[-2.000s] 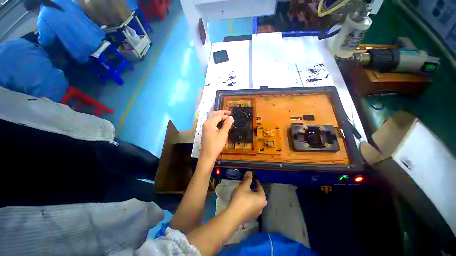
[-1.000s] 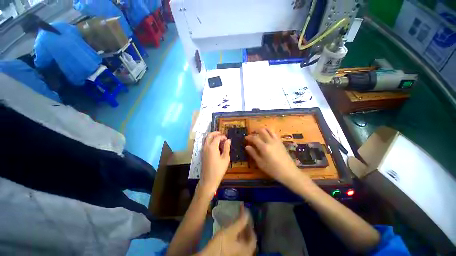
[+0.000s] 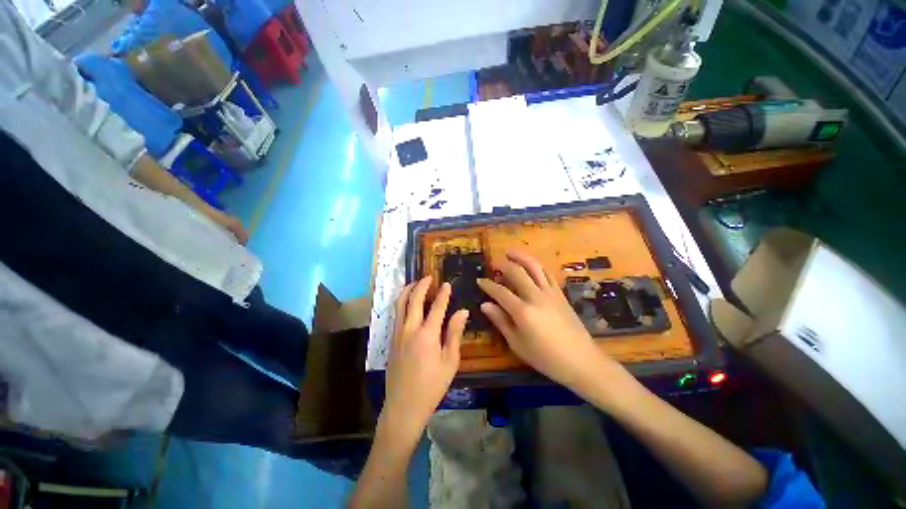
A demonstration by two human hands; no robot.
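The orange-brown fixture plate (image 3: 556, 234) lies in its dark frame on the white table. My left hand (image 3: 422, 333) rests at the left edge and lower part of the black left nest (image 3: 463, 268), fingers apart. My right hand (image 3: 536, 313) touches the nest's right side with spread fingertips. No part shows held in either hand; my fingers hide the nest's lower part. The right nest (image 3: 621, 305), a dark block with a rounded centre, sits untouched at the plate's right side.
A person stands close on the left, one hand (image 3: 236, 229) hanging. An open carton (image 3: 333, 383) is left of the machine. A parts carton (image 3: 844, 333), heat gun (image 3: 760, 129) and bottle (image 3: 664, 89) are at the right. Lit buttons (image 3: 701, 378) are at the front right.
The other person's hands, earlier over the plate and its front edge, have withdrawn left. My hands came onto the left nest and stay there, with the fingers slightly shifted.
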